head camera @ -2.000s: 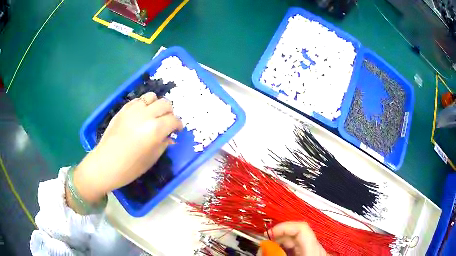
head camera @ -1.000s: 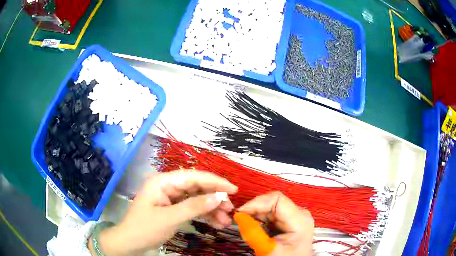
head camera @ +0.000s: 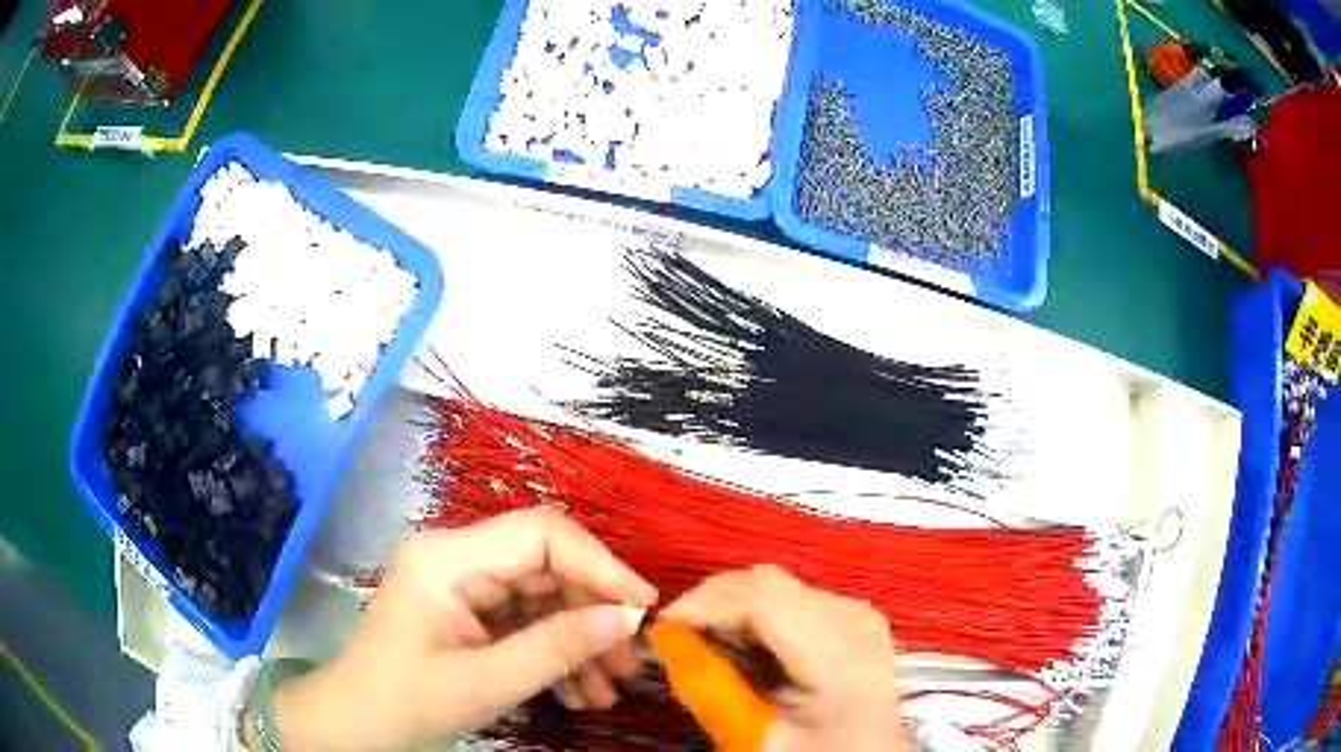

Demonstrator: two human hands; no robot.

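My left hand (head camera: 471,617) pinches a tiny white connector housing (head camera: 634,617) between thumb and forefinger. My right hand (head camera: 794,646) holds an orange-handled tool (head camera: 710,688), its fingertips touching or nearly touching the housing. The tool's tip is hidden at the fingers. Under and beyond the hands a long bundle of red wires (head camera: 794,544) lies in the white tray (head camera: 485,294). A shorter bundle of black wires (head camera: 853,400) lies beyond it. Darker mixed wires (head camera: 588,723) show partly under my hands.
A left blue bin (head camera: 331,478) on the tray edge holds black housings (head camera: 191,426) and white housings (head camera: 316,279). Beyond the tray, paired blue bins (head camera: 790,132) hold white pieces and small grey metal parts. A long blue bin (head camera: 1250,441) stands at right. Red boxes (head camera: 147,44) lie upper left.
My left hand left the left bin and came to the centre with a white housing, meeting my right hand. The hands have since closed nearer together. The view has shifted right.
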